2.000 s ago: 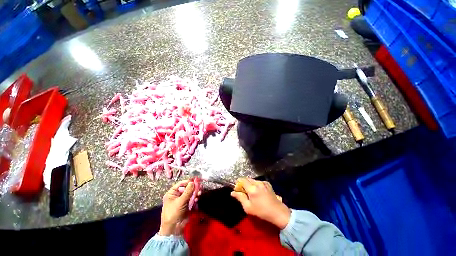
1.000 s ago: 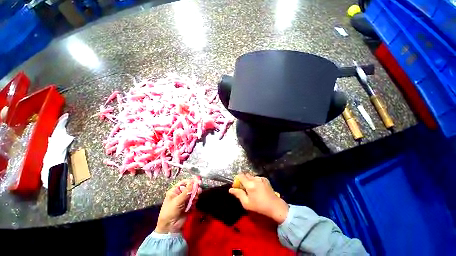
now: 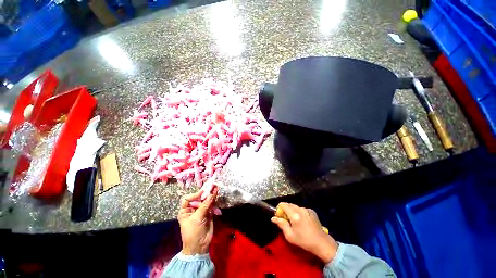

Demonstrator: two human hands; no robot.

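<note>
My left hand (image 3: pixel 197 221) holds a pink moulded piece (image 3: pixel 209 191) in its fingertips at the bench's front edge. My right hand (image 3: pixel 303 228) grips the yellowish wooden handle of a trimming knife (image 3: pixel 260 203). Its narrow silvery blade points left toward the pink piece; the tip is blurred and I cannot tell whether it touches. A heap of pink pieces (image 3: pixel 198 130) lies on the speckled bench (image 3: pixel 163 209) just beyond my hands.
A black hooded object (image 3: pixel 334 100) stands right of the heap. Wooden-handled tools (image 3: pixel 439 130) lie beyond it. At left are red trays (image 3: pixel 64 157) with clear bags, a white cloth (image 3: pixel 84 149), a smartphone (image 3: pixel 83 194) and cardboard (image 3: pixel 110 171). Blue crates (image 3: pixel 454 222) are at right.
The view has shifted, so the bench things appear farther right. The knife blade has drawn back a little to the right of my left hand. The pink piece is tilted differently in my left fingertips.
</note>
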